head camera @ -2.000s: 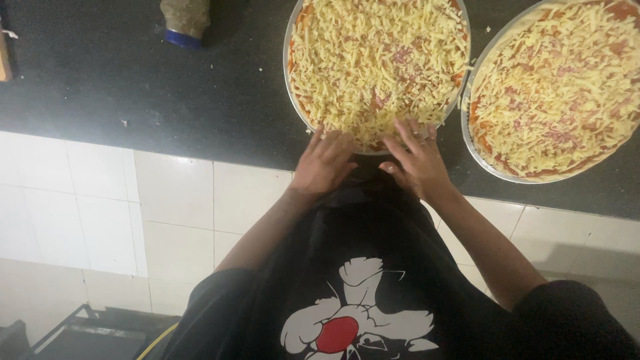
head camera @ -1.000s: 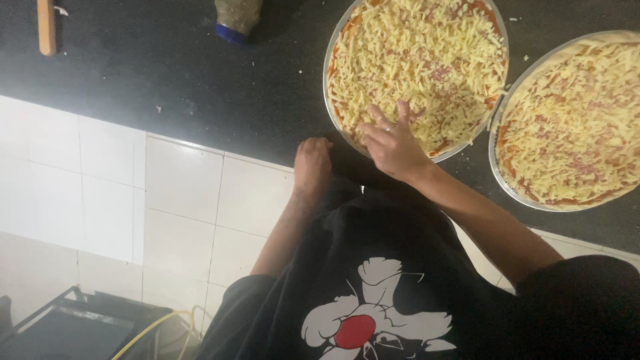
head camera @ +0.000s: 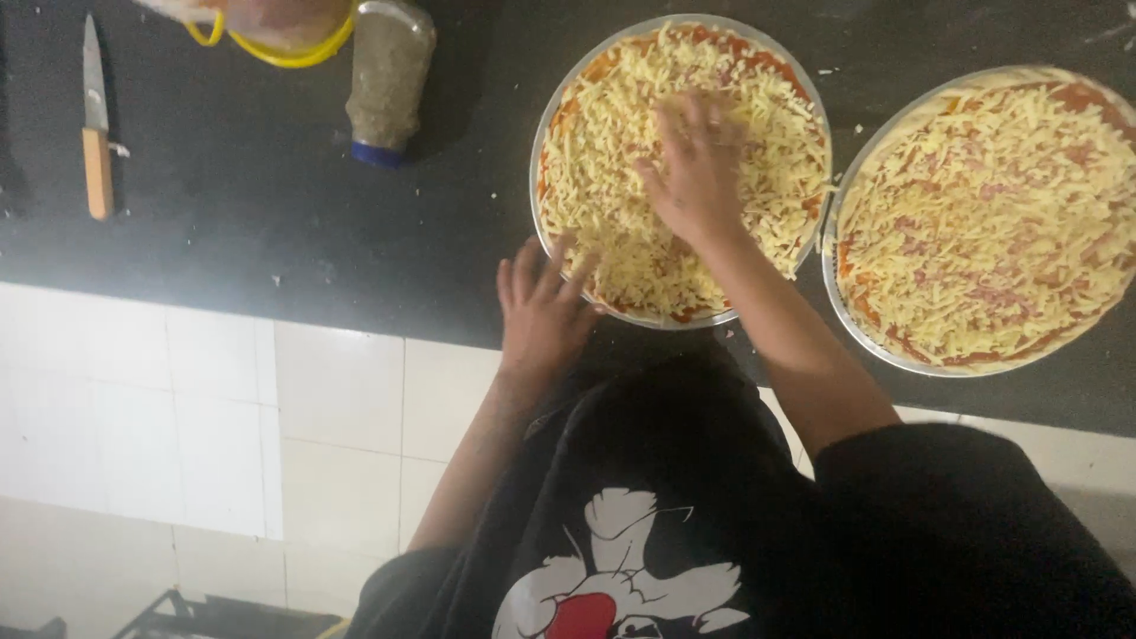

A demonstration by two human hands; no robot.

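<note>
A pizza covered with shredded cheese point(head camera: 621, 204) lies in a round metal pan point(head camera: 536, 191) in front of me. My right hand point(head camera: 699, 169) is over its middle, fingers spread and slightly blurred, touching or just above the cheese. At the near left rim of the pan is my left hand point(head camera: 546, 311), its fingers apart and their tips over the edge. Neither hand shows anything held. A second cheese-covered pizza point(head camera: 985, 222) sits in another round pan point(head camera: 865, 342) on the right, its rim against or very close to the first.
On the dark countertop point(head camera: 222, 240), a knife with a wooden handle point(head camera: 98, 173) lies at the far left. A container with a blue cap point(head camera: 389, 84) lies left of the pans, beside a yellow-rimmed container point(head camera: 297, 53). Cheese bits are scattered about. A black metal frame point(head camera: 222, 617) stands below.
My right hand has moved from the near edge of the pizza to its middle. My left hand, closed beside the pan a second ago, is now spread at the rim. The view has shifted.
</note>
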